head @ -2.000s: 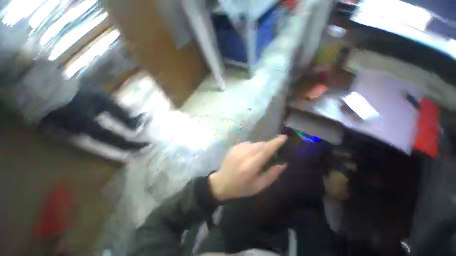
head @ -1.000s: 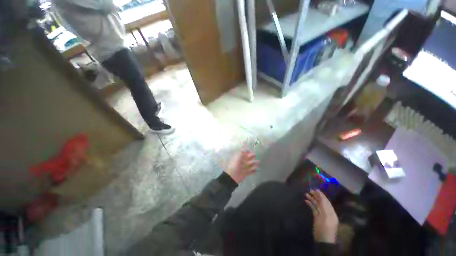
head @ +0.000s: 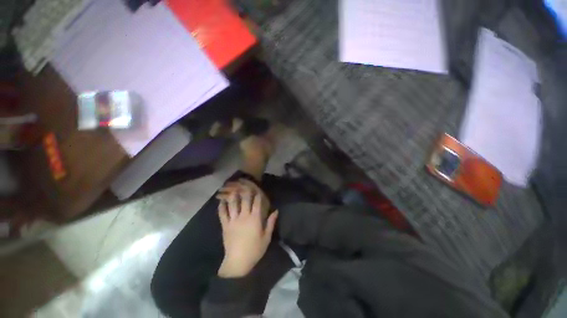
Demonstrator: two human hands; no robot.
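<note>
My left hand (head: 244,233) lies palm down over my dark-trousered knee, fingers slightly apart, with nothing seen in it. My right sleeve reaches in from the lower right; my right hand (head: 262,196) seems to be under the left, mostly hidden, so its grip cannot be told. An orange phone (head: 474,178) lies on the dark grey cloth-covered desk (head: 367,130) at right, beside paper sheets (head: 503,105). A small white box (head: 104,110) lies at left beside a pinkish-lilac sheet (head: 146,74).
A red card or notebook (head: 214,31) lies past the lilac sheet. A pale keyboard (head: 46,31) is at upper left. A small orange-red lighter (head: 54,156) lies on the brown desk (head: 81,171). Another printed sheet (head: 393,34) lies at the top. Pale floor (head: 106,248) shows at lower left.
The view has swung right to the desks; the other person and the shelving are out of view. My hands, raised and apart before, are now together on my knee.
</note>
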